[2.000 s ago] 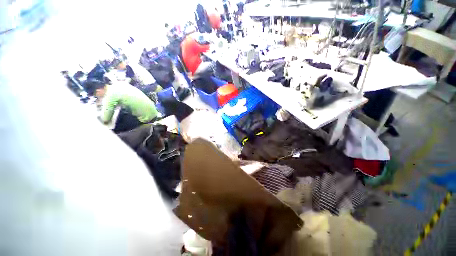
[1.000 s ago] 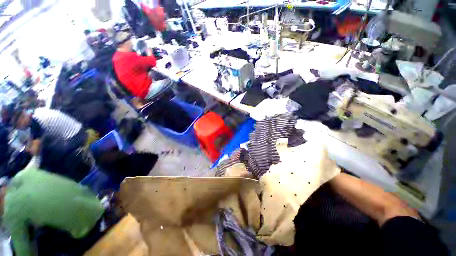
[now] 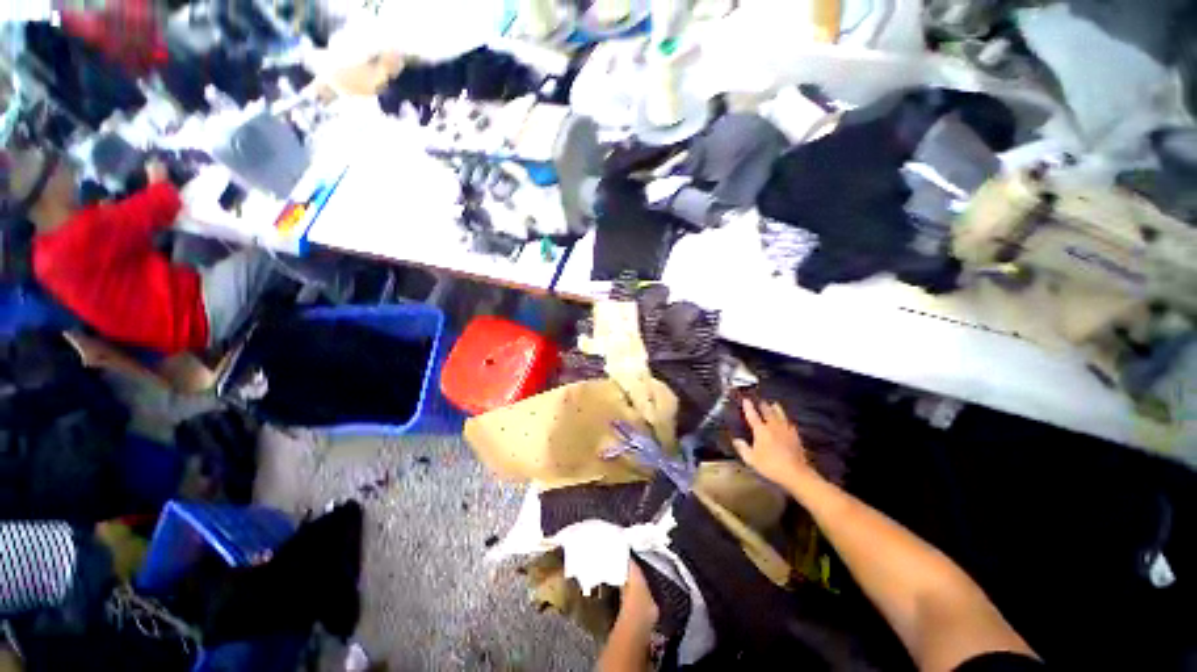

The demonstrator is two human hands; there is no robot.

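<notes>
A bundle of dark striped knit pieces (image 3: 676, 328) and tan paper patterns (image 3: 565, 427) lies in front of me beside the white table. A grey-lavender strip (image 3: 650, 453) lies across its middle. White pieces (image 3: 597, 549) hang at its near end. My left hand (image 3: 639, 604) comes from below and is shut on the near end of the bundle; its fingers are partly hidden by the pieces. My right hand (image 3: 771, 440) is on the bundle's right side with fingers spread, touching or just above the dark fabric; it grips nothing visible.
The white sewing table (image 3: 840, 322) carries dark and grey fabric and a blurred machine (image 3: 1076, 263). A red stool (image 3: 499, 364) stands left of the bundle. Blue crates (image 3: 427, 368) with dark fabric stand further left. A person in red (image 3: 125, 269) sits at upper left.
The view has turned right and downward. The bundle has moved from the lower foreground to beside the table and stool. My left hand has come into view and my right hand now shows on the bundle.
</notes>
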